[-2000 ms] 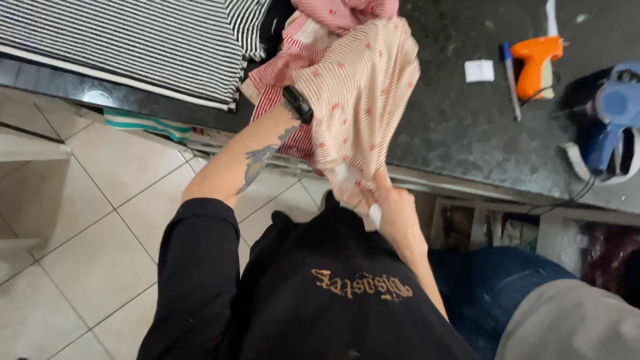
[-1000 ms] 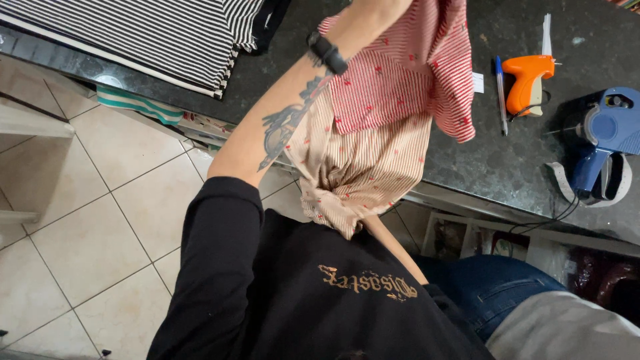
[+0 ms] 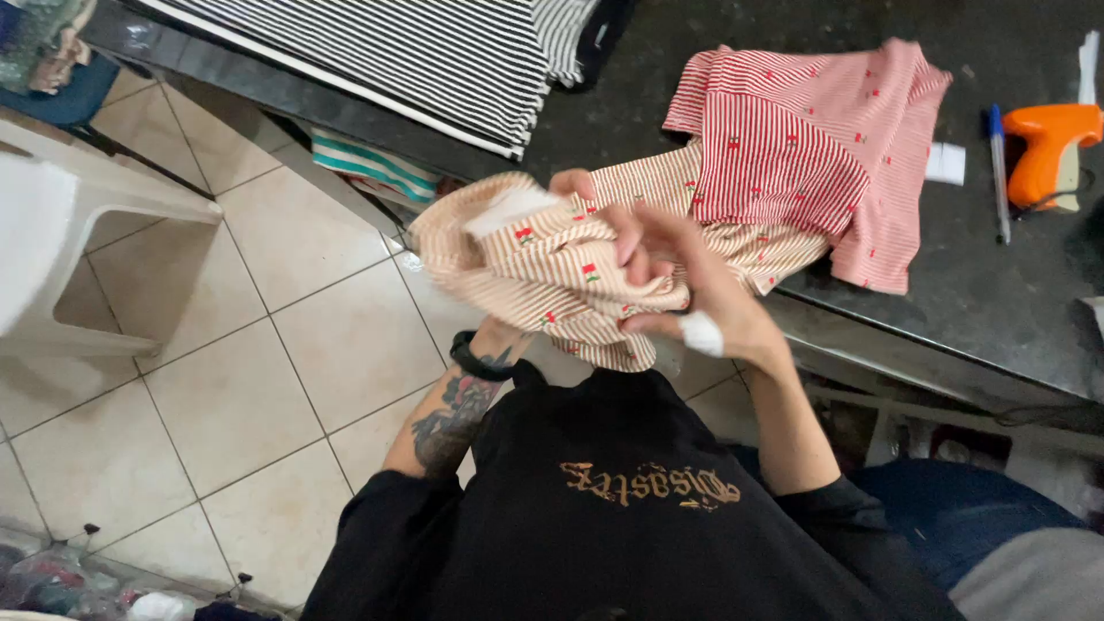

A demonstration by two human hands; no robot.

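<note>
Both hands hold a beige-striped garment with small cherry prints (image 3: 552, 285) over the counter's front edge. My left hand (image 3: 578, 194), its wrist banded in black, is mostly hidden under and inside the cloth; some of its fingers show at the upper side. My right hand (image 3: 724, 302), with a white patch near the thumb's base, grips the fabric from the right. Part of the beige cloth reaches the dark counter, under a red-striped garment with cherry prints (image 3: 785, 155). Whether the two pieces are joined cannot be told.
Black-and-white striped fabric (image 3: 388, 60) covers the counter's left part. A blue-capped pen (image 3: 999, 172), an orange tagging gun (image 3: 1048, 155) and a white paper piece (image 3: 946, 164) are at right. A white plastic chair (image 3: 112, 224) stands left; a person in jeans (image 3: 957, 526) is close at lower right.
The red-striped cloth, lifted near my body one second ago, now lies on the counter to the right. My left hand has come back from above it to the beige cloth.
</note>
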